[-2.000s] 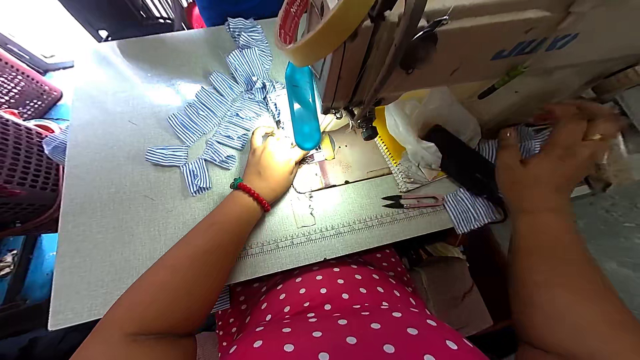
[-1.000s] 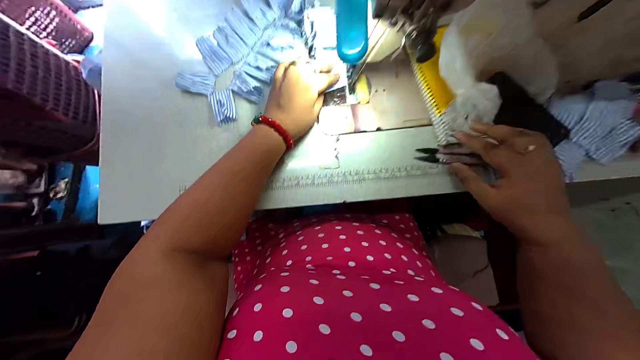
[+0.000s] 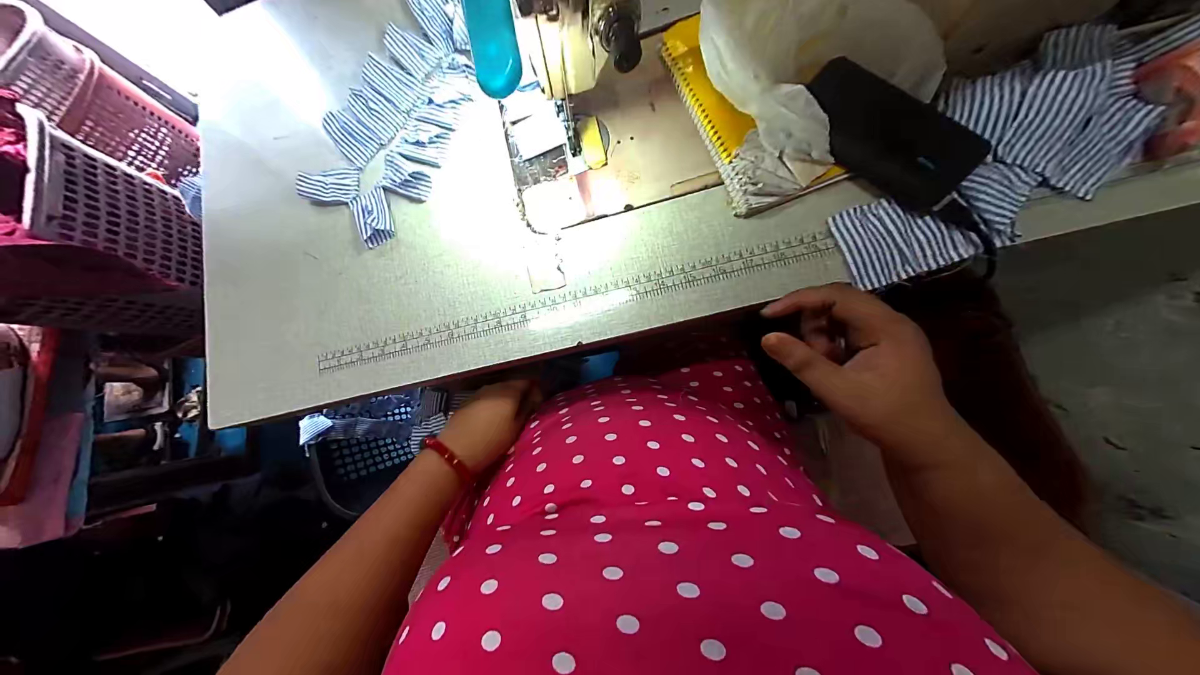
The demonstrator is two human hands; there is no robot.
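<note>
My left hand (image 3: 492,422) is low beside my lap, under the front edge of the sewing table (image 3: 281,309); its fingers are partly hidden, and whether it holds anything does not show. At the table's front edge, my right hand (image 3: 844,352) is half curled, thumb and index finger apart, close to a dark object (image 3: 783,375) under the edge. Gathered blue-and-white striped fabric strips (image 3: 375,122) lie left of the sewing machine's needle area (image 3: 567,122). More striped fabric (image 3: 891,244) lies at the right, partly under a black case or device (image 3: 900,131).
A yellow spiral notebook (image 3: 708,94) lies under a white plastic bag (image 3: 806,47). Printed along the table's front is a ruler scale (image 3: 581,300). Perforated plastic baskets (image 3: 112,197) stand at the left; a blue basket (image 3: 361,459) with striped cloth is below the table.
My left hand has moved from the cloth beside the needle down below the table edge. My right hand has left the thread snips on the table and moved to the front edge.
</note>
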